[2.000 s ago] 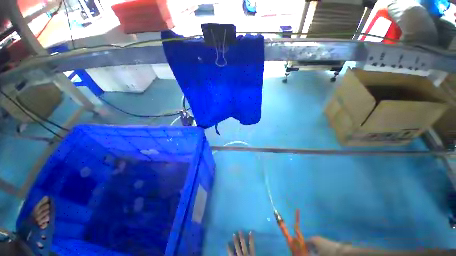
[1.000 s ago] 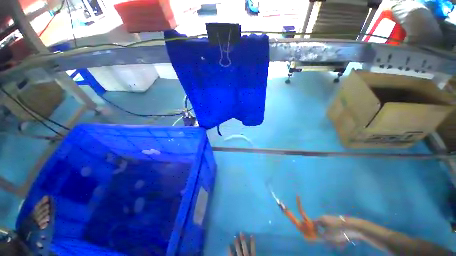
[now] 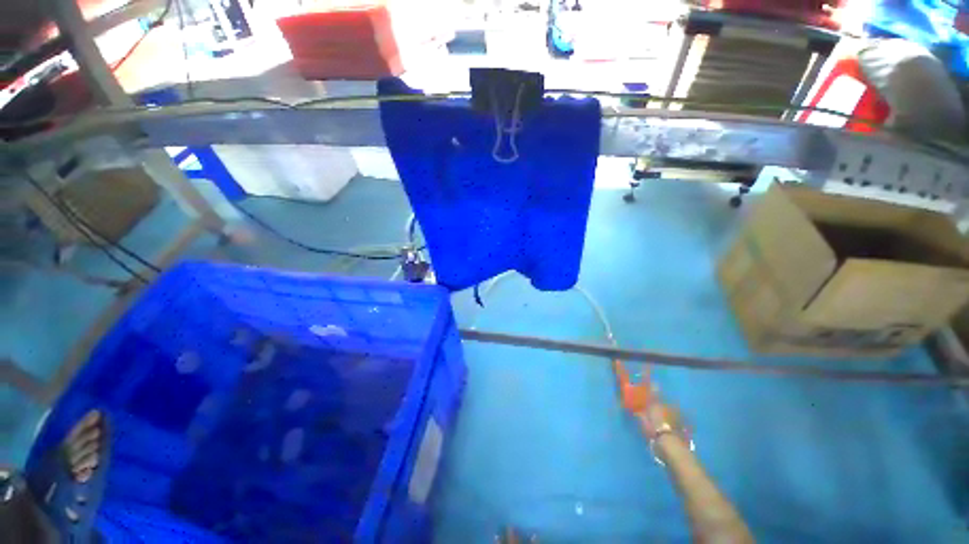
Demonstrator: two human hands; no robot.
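Note:
An orange air blow gun is in my right hand, with its nozzle end pointing up and away from me. A thin pale hose runs from its far end towards the blue cloth. My right forearm reaches in from the bottom edge, over the blue-green floor, and a band shows at the wrist. What look like fingertips of my left hand just show at the bottom edge. The rest of that hand is cut off, so its grip is hidden.
A large blue crate stands at the left, with a sandalled foot by its near left side. A blue cloth hangs from the rail by a black binder clip. An open cardboard box stands right. A low bar crosses the floor.
My right hand has moved away from me and a little left with the blow gun, which now points more upright. The other fingertips have sunk towards the bottom edge. The view has shifted slightly.

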